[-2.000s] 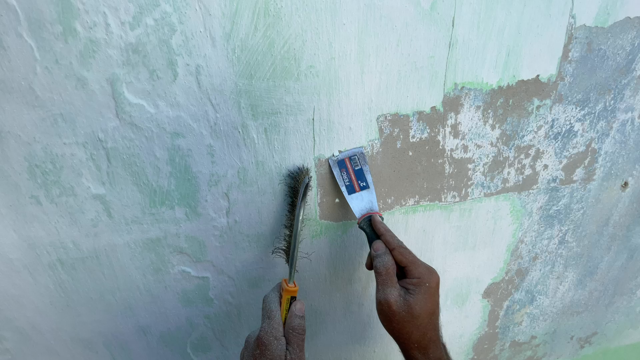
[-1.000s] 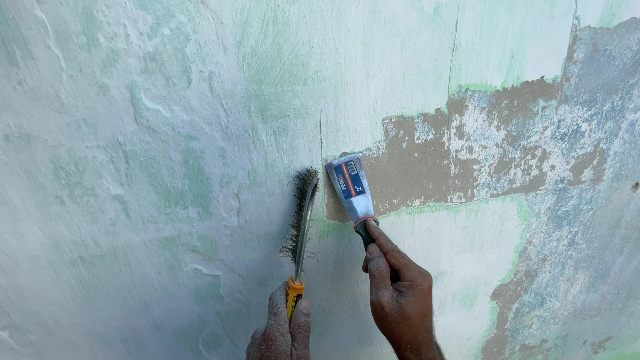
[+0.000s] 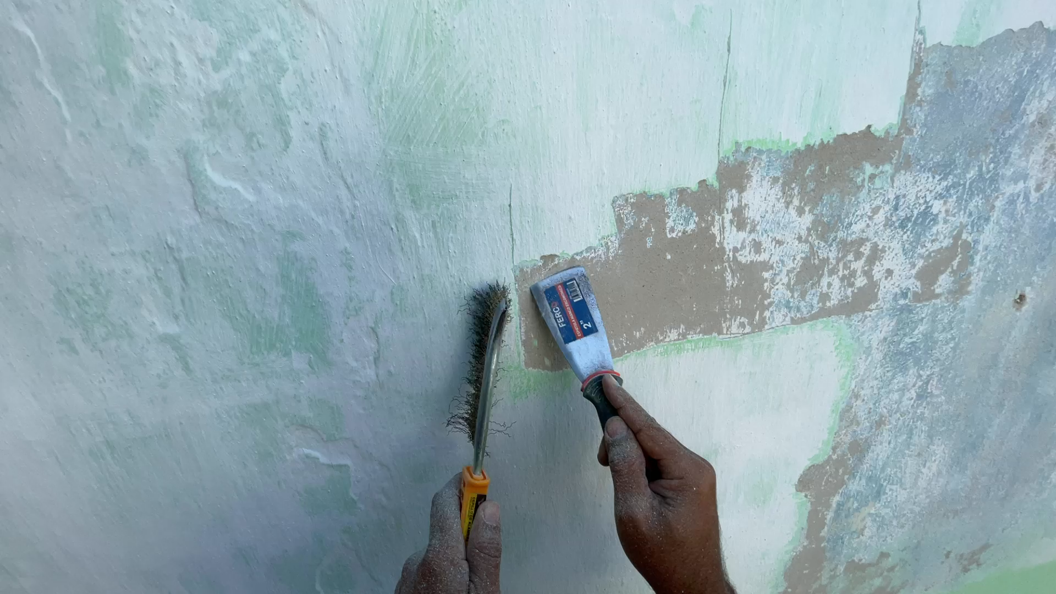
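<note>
My left hand [image 3: 458, 540] is closed around the yellow handle of a wire brush [image 3: 487, 379], which stands nearly upright with its dark, bent bristles turned left toward the wall. In my right hand [image 3: 664, 495] is a putty knife [image 3: 577, 322] with a dark handle, a red ring and a blue label on its metal blade. The blade tilts up and left, over the left end of a bare grey-brown patch [image 3: 676, 280] on the painted wall. Whether the blade's edge touches the wall is hard to tell. Pale dust covers my fingers, most thickly on the left hand.
Pale green and white paint [image 3: 445, 99] covers the wall, with rough, raised spots at the left. Thin vertical cracks [image 3: 725, 82] run above the bare patch. Worn bluish plaster [image 3: 949, 371] spreads over the right side, with a small hole [image 3: 1020, 300] in it.
The putty knife blade has shifted slightly over the left end of the bare patch. Both hands keep hold of their tools, and the view has moved a little.
</note>
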